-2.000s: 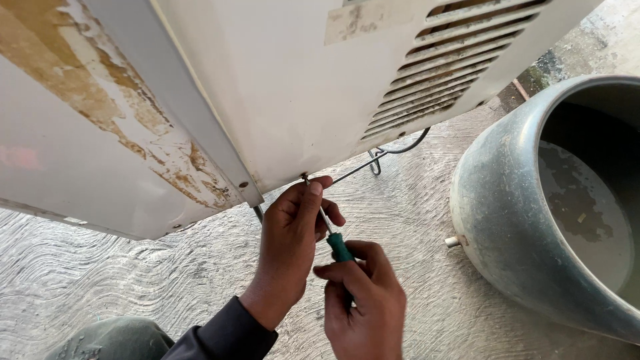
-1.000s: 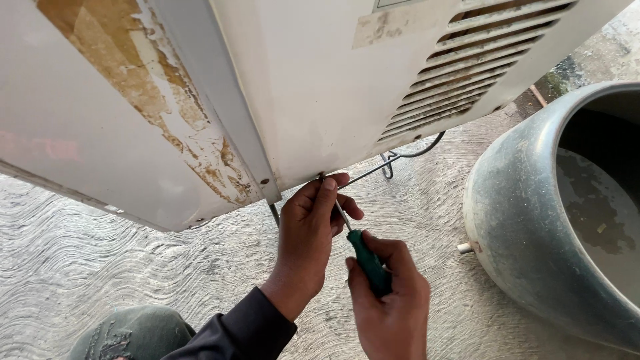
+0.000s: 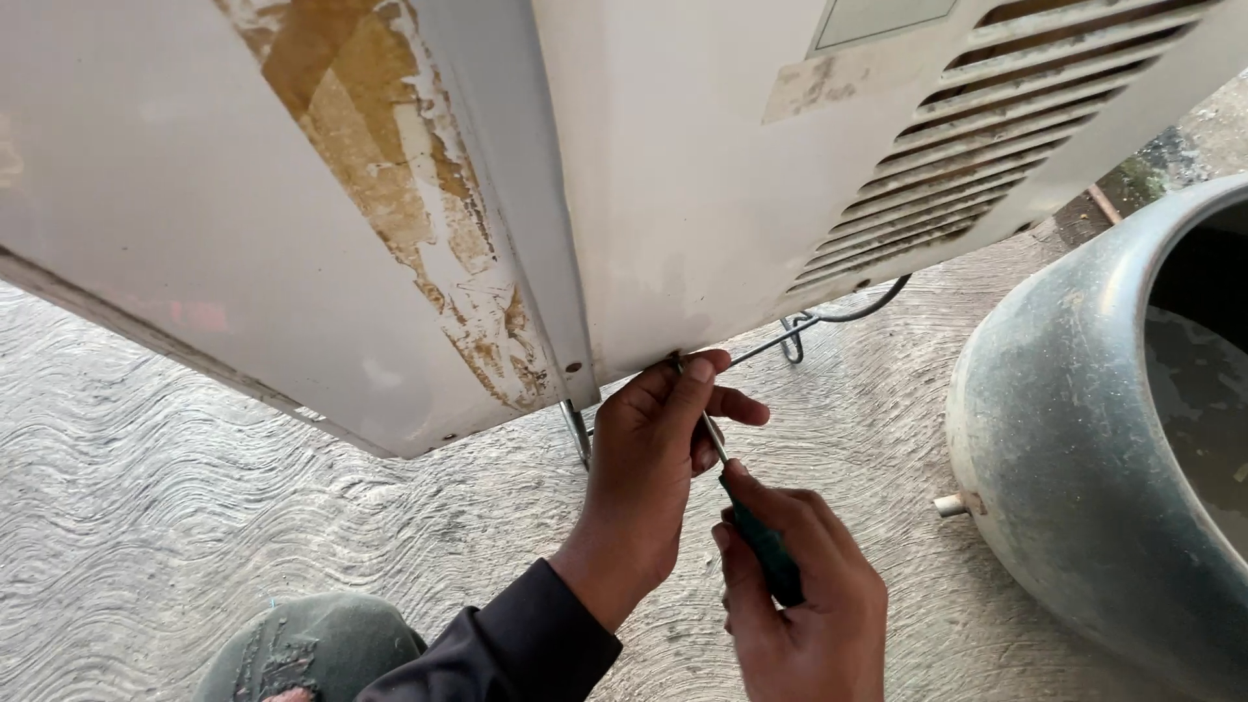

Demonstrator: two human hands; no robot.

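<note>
A screwdriver with a green handle [image 3: 765, 551] is gripped in my right hand [image 3: 819, 595], below and right of the other hand. Its metal shaft runs up to the lower edge of a white metal cabinet panel [image 3: 673, 195]. My left hand [image 3: 648, 458] is at that edge, thumb and index finger closed around the shaft near its tip, other fingers partly spread. The tip and whatever it touches are hidden by the fingers. Left of the hand, a rusty screw head [image 3: 572, 368] sits in the grey corner strip [image 3: 526, 175] of the cabinet.
A large grey drum [image 3: 1053, 390] with a short pipe stub [image 3: 949, 506] stands at the right. Louvred vents [image 3: 1004, 127] cross the cabinet's side. A dark cable [image 3: 877, 300] and bent metal rod [image 3: 770, 343] emerge beneath it. The concrete floor [image 3: 390, 526] has wavy grooves. My knee [image 3: 312, 643] is at lower left.
The screwdriver handle has turned within my right hand's changing grip. My left hand has stayed at the panel's lower edge. The view has shifted somewhat.
</note>
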